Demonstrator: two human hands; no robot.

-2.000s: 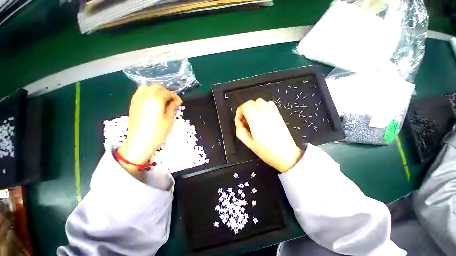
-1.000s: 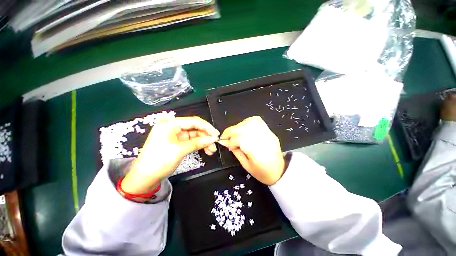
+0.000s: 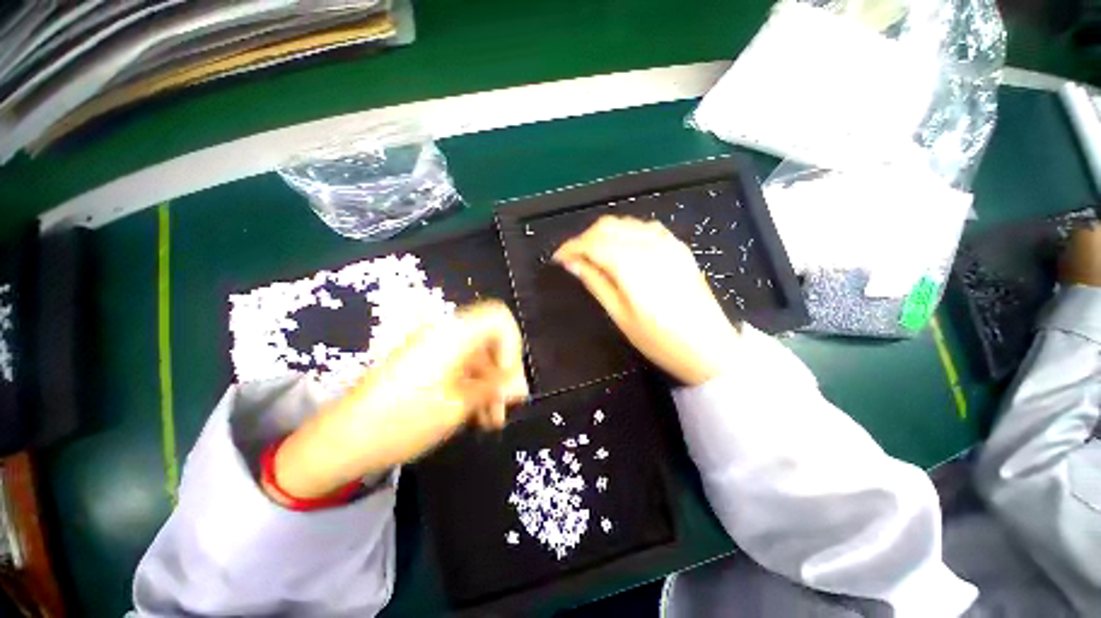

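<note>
White plastic parts (image 3: 260, 332) lie densely in the left tray (image 3: 477, 256), with a bare dark patch among them. My left hand (image 3: 465, 368) is blurred over that tray's near right corner; its fingers are curled and I cannot tell if they hold anything. My right hand (image 3: 640, 284) is over the right tray (image 3: 779, 254), fingertips together above its left part; no piece is visible between them. Thin metal pins (image 3: 724, 248) are scattered in the right half of that tray. Small white assembled pieces (image 3: 553, 501) lie loosely piled in the near tray (image 3: 483, 567).
A crumpled clear bag (image 3: 374, 187) lies beyond the left tray. A bag of pins (image 3: 845, 296) and a large white packet (image 3: 821, 85) are at the right. Stacked papers (image 3: 181, 54) are at upper left. Neighbouring trays (image 3: 60, 326) stand at both sides; another person's sleeve (image 3: 1056, 392) is at right.
My hands met at the fingertips a second ago and are now apart. My left hand has moved down, my right hand up over the right tray. The view has shifted slightly.
</note>
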